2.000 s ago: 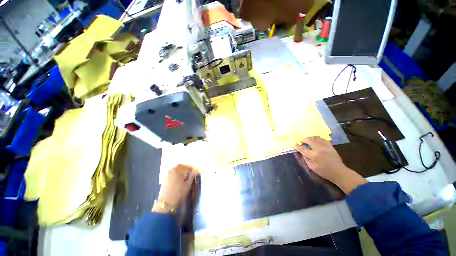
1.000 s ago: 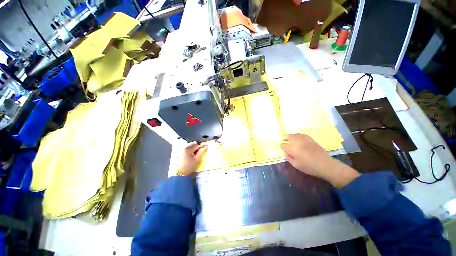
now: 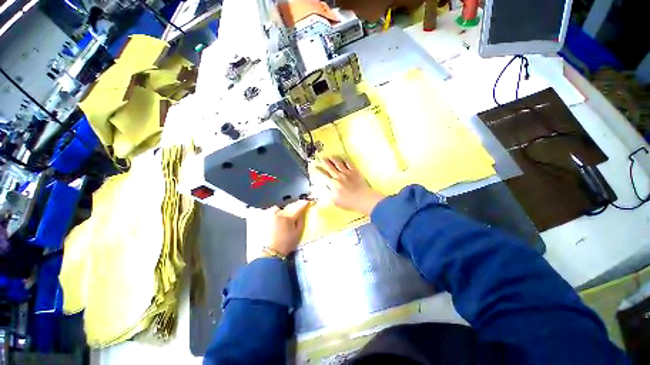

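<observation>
A yellow panel (image 3: 445,146) lies flat under the sewing head, over the shiny dark bed plate (image 3: 356,274). My left hand (image 3: 288,227) is at the panel's near left edge, just below the grey head cover (image 3: 249,171), its fingertips at the edge; whether they pinch it is unclear. My right hand (image 3: 344,187) lies on the panel close to the needle area, fingers pointing toward the head. The clamp carriage (image 3: 328,89) stands behind the needle area at the panel's far edge.
A stack of cut yellow panels (image 3: 121,249) is at left, with crumpled yellow pieces (image 3: 132,107) behind. Brown patches (image 3: 549,153) lie at right with a small black-handled tool (image 3: 593,178) and black cord. An upright screen (image 3: 524,25) and thread cones (image 3: 469,13) are behind.
My right hand has moved left from the panel's front edge to beside the head. My left hand has moved forward to the panel's left edge. The camera view has shifted.
</observation>
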